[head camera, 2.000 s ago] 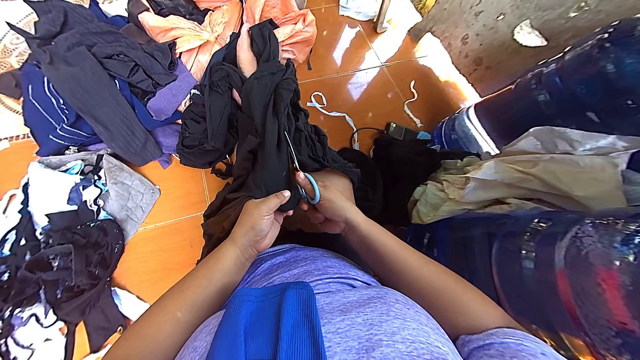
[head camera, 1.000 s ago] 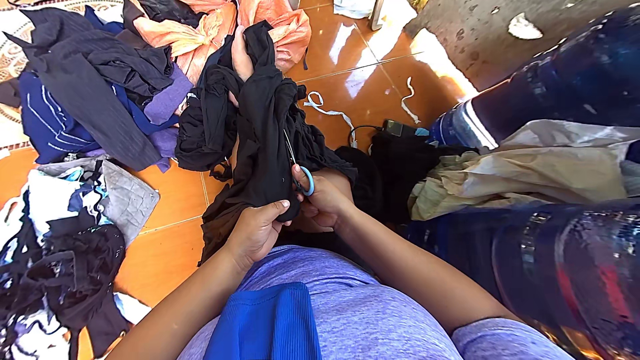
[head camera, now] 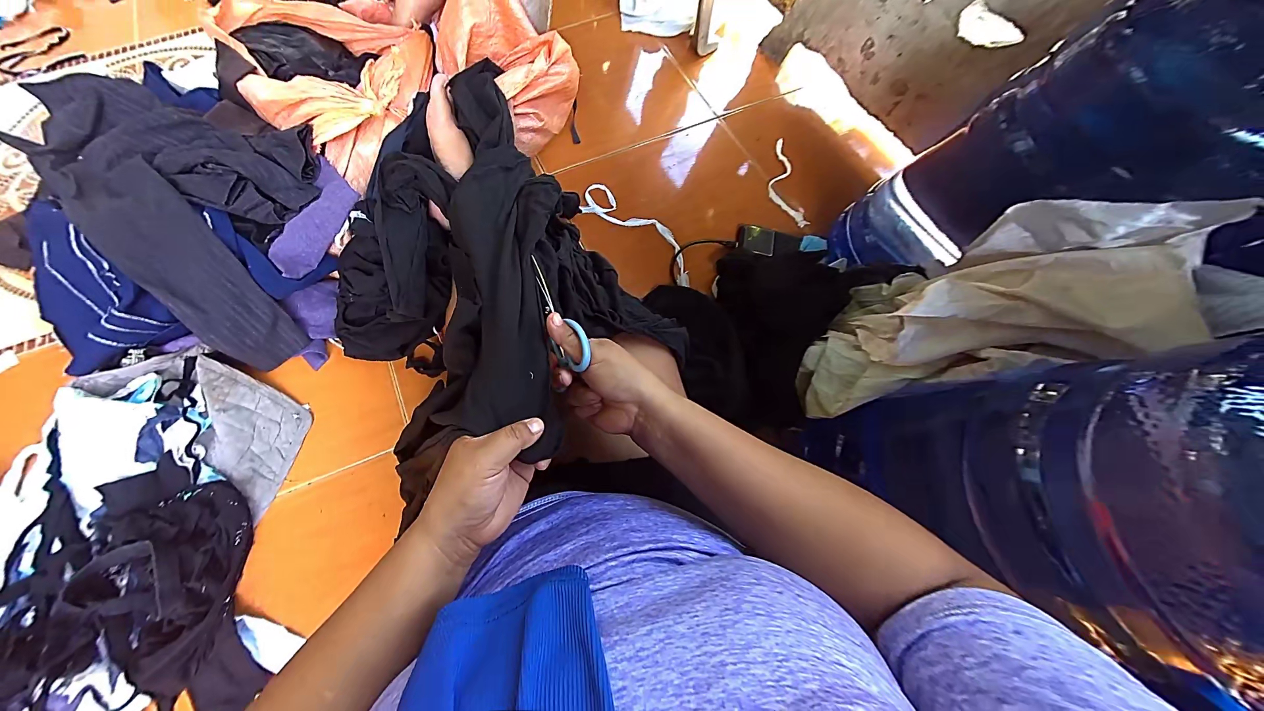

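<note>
Black cloth (head camera: pixel 499 257) lies over my legs and lap. My left hand (head camera: pixel 484 484) pinches its near edge, with the thumb on top. In my right hand (head camera: pixel 612 380) is a pair of scissors (head camera: pixel 581 348) with light blue handles, close to the right side of the cloth. The scissors' blades point away from me and lie along the cloth; how far apart they are cannot be told. Part of a bare foot shows at the far end of the cloth. A blue ribbed fabric (head camera: pixel 513 642) lies on my lap.
Dark and purple clothes (head camera: pixel 178 227) are heaped at the left, with a gray quilted piece (head camera: pixel 257 425) and black-and-white fabrics (head camera: pixel 148 563) nearer. Orange bags (head camera: pixel 365 89) lie beyond. A white strip (head camera: pixel 642 219) rests on the tiles. Large blue bottles (head camera: pixel 1086 474) and beige cloth (head camera: pixel 1037 286) are at right.
</note>
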